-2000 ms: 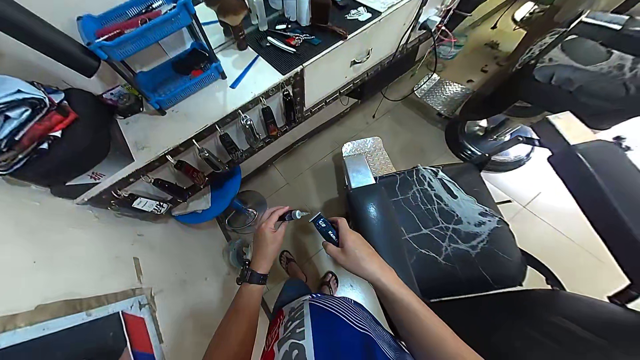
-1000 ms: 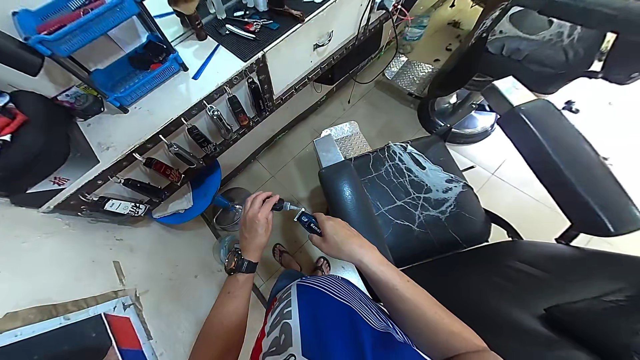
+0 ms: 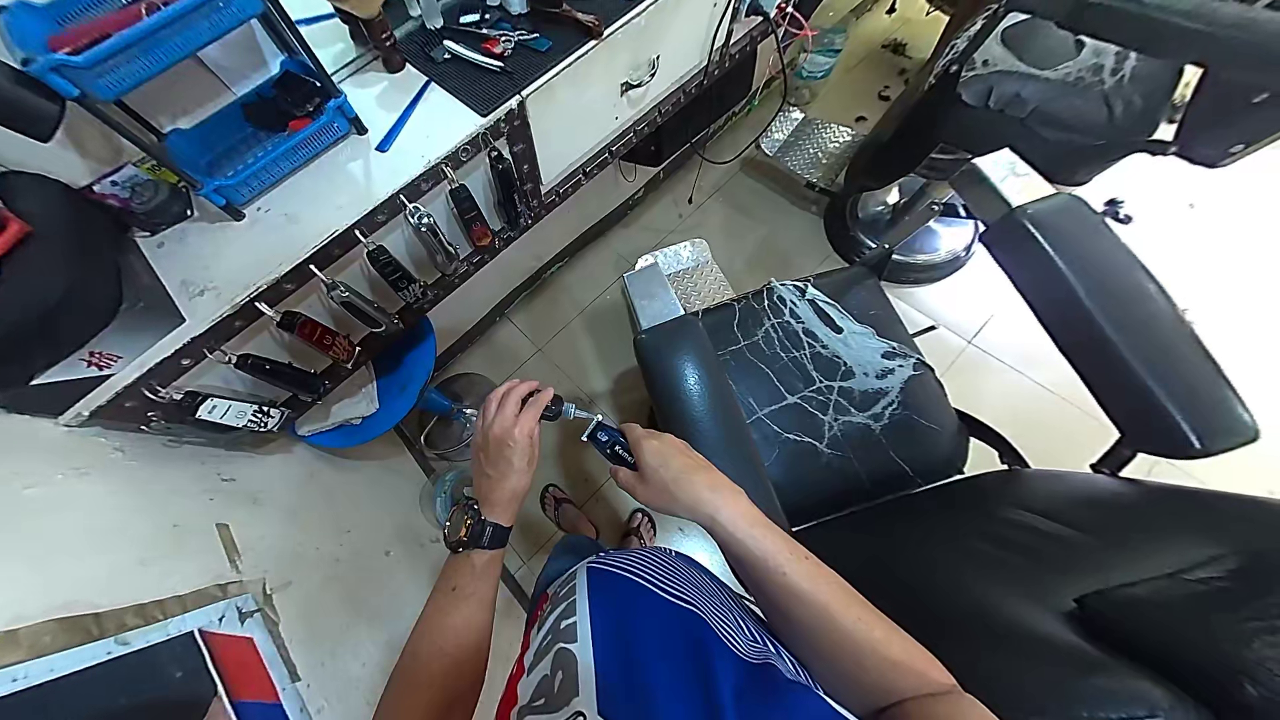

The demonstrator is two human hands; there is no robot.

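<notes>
My left hand (image 3: 508,440), with a watch on its wrist, grips a small dark bottle (image 3: 550,406) with a clear narrow nozzle pointing right. The nozzle tip is at the blade end of a dark blue Kemei hair trimmer (image 3: 610,443); whether they touch I cannot tell. My right hand (image 3: 665,468) holds the trimmer by its body, blade end up and to the left. Both hands are above the floor, just left of the armrest of a black barber chair (image 3: 830,400) with a cracked seat.
Several hair clippers (image 3: 384,270) hang along the counter edge (image 3: 330,215). Below them is a blue round stool (image 3: 400,400) with a cloth. A blue plastic basket rack (image 3: 260,150) and a black mat with tools (image 3: 490,60) are on the counter. Another barber chair (image 3: 1110,320) stands at the right.
The bottle's nozzle and the trimmer's blade end, apart two seconds ago, have come together. The view has shifted somewhat.
</notes>
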